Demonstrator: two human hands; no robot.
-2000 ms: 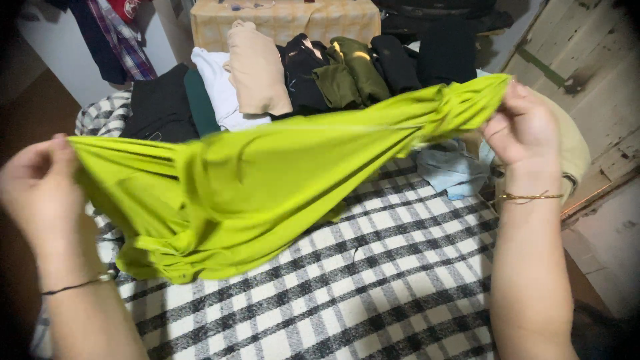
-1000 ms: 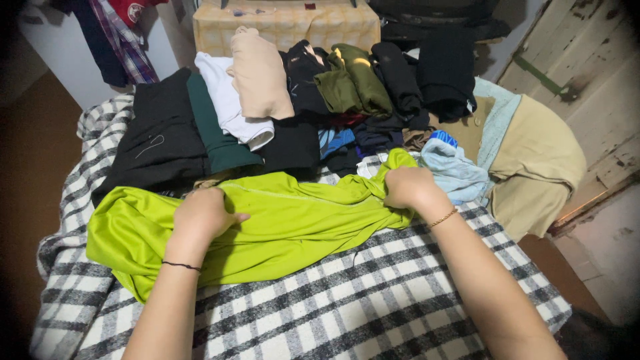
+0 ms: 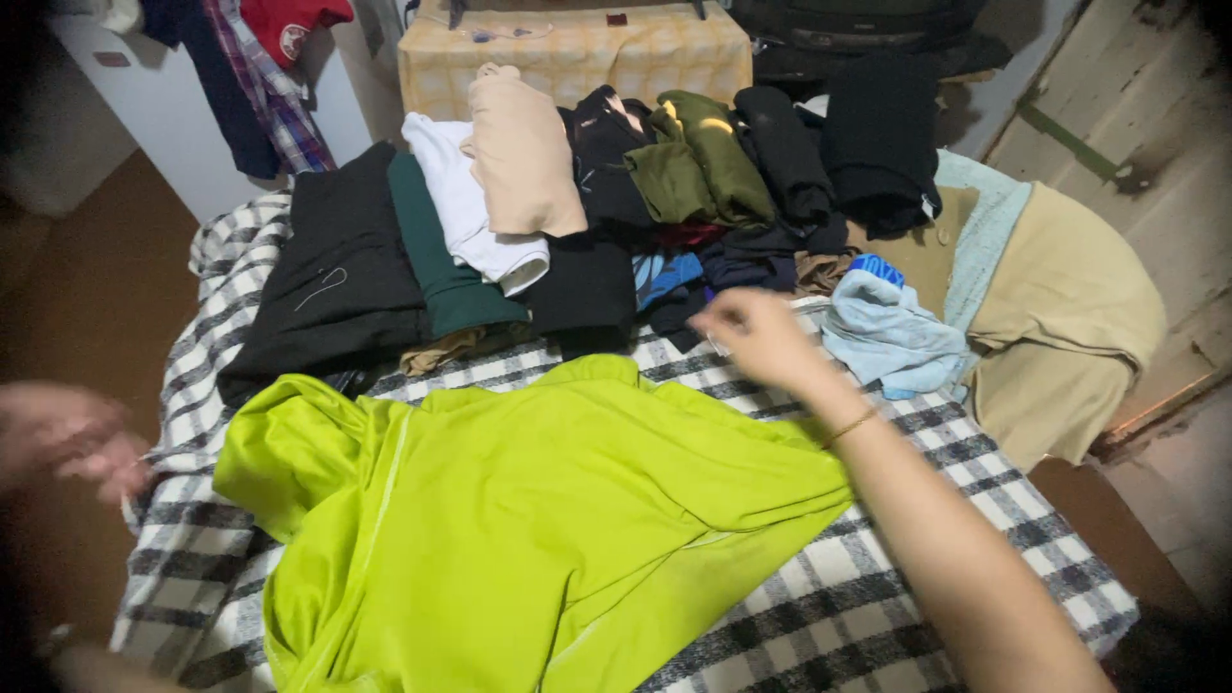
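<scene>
A lime-green garment [image 3: 500, 520] lies spread and creased over a black-and-white checkered cloth [image 3: 1020, 539]. Above its far right side is my right hand [image 3: 760, 337], blurred, fingers bent close together, near the dark folded clothes. Something small and pale shows at those fingertips, too blurred to name. At the far left edge, my left hand [image 3: 82, 443] is blurred and partly in shadow, its fingertips by the left edge of the checkered cloth; whether it grips the cloth does not show. Neither hand touches the green garment.
Behind lie black trousers [image 3: 332, 279], a dark green garment [image 3: 448, 260], a white one [image 3: 472, 202], a rolled beige one [image 3: 525, 154] and olive ones [image 3: 717, 168]. At right are a light blue cloth [image 3: 890, 332] and a khaki cloth [image 3: 1068, 279]. A cloth-covered table [image 3: 577, 63] stands beyond.
The green garment was stretched in the air between both hands, then laid down with both hands on it. Now both hands are off it, the left one far to the left.
</scene>
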